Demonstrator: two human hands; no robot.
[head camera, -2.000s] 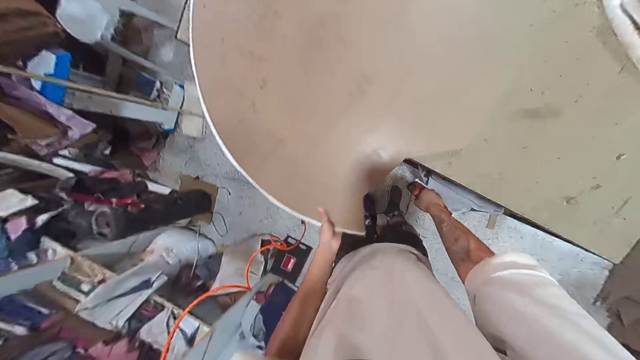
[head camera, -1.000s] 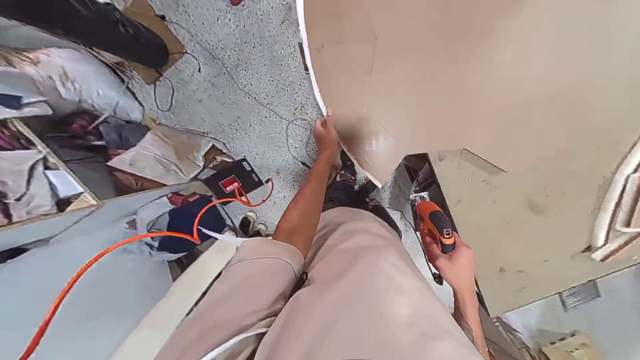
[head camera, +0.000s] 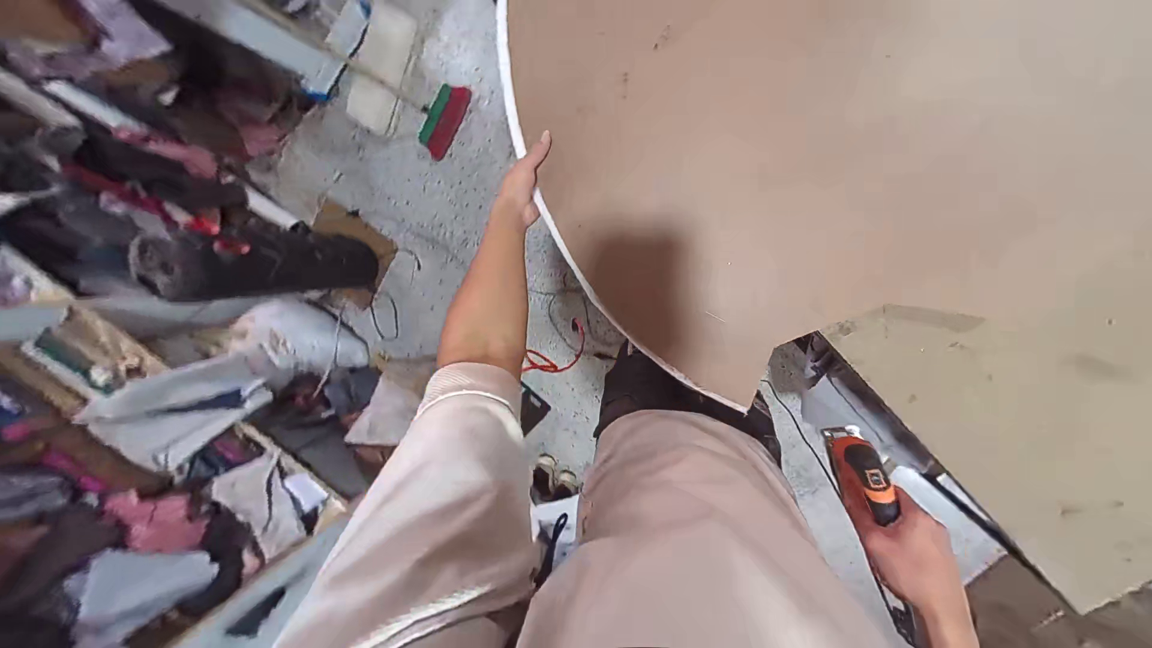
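A large tan board with a curved, white-banded edge spans the upper right. My left hand rests on that curved edge, thumb on the upper face, the fingers partly hidden along the rim. At the lower right my right hand is closed around an orange and black power tool, which looks like a jigsaw or an oscillating tool. The tool is beside the table's dark edge, apart from the curved board. A dark cord runs near it.
A green and red broom head lies on the speckled floor. Heaps of fabric scraps and a dark roll fill the left side. An orange hose and shoes are below the board. A greenish tabletop extends right.
My left hand has moved farther up the curved edge from near the board's tip. The tool stays in my right hand since one second ago. The view has shifted.
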